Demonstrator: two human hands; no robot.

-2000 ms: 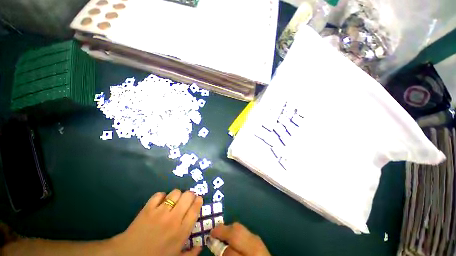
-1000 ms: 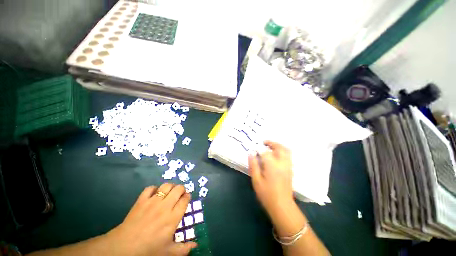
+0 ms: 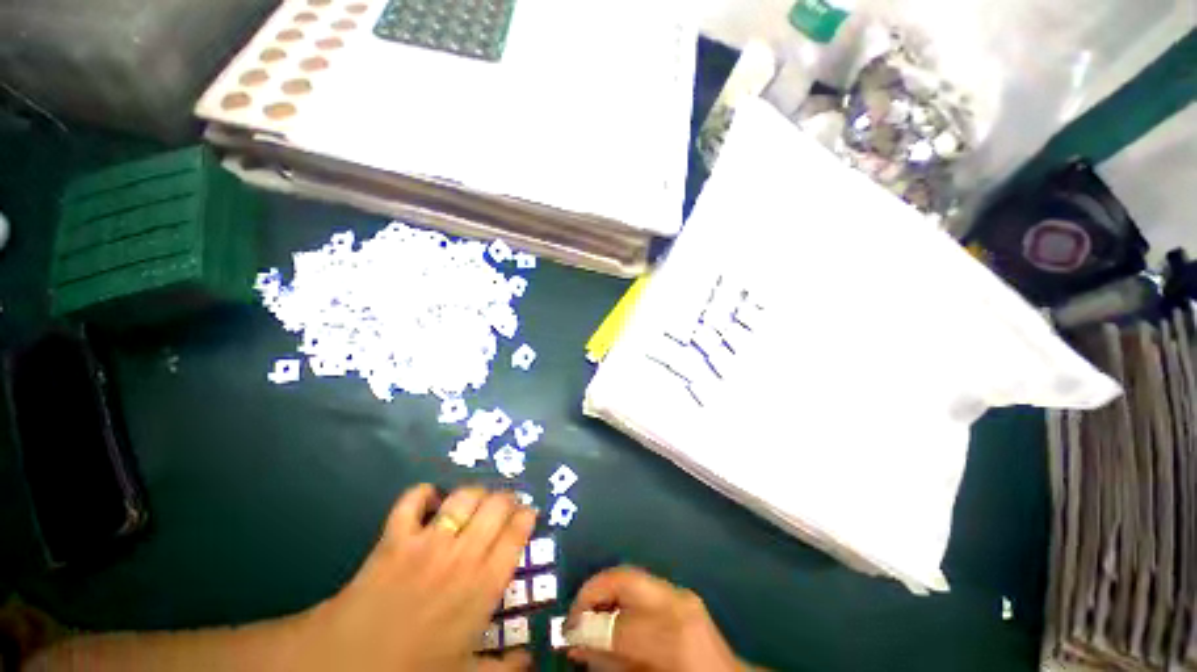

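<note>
My left hand point(image 3: 427, 578), with a ring, lies over the left part of a board panel point(image 3: 529, 589), its fingers at the far side and its thumb at the near side. Rows of white square pieces show on the panel. My right hand point(image 3: 656, 625), a white wrap on one finger, is at the panel's near right corner. A white square piece point(image 3: 559, 633) is at its fingertips; whether it is pinched is unclear. A loose pile of white square pieces point(image 3: 394, 309) lies beyond, with several strays towards the panel. A white packet point(image 3: 840, 355) bears short dark strips point(image 3: 709, 341).
Stacked green panels point(image 3: 131, 236) and a dark phone-like slab point(image 3: 76, 446) are left. A white-topped stack point(image 3: 551, 118) holds a green sample panel point(image 3: 446, 24). Behind are a clear bag of metal parts point(image 3: 906, 125) and a black round-centred object point(image 3: 1057, 246). Upright grey-brown sheets point(image 3: 1116, 512) stand right.
My right hand has moved from the dark strips on the white packet back to the panel's near right corner. My left hand stays over the panel. The camera view has shifted.
</note>
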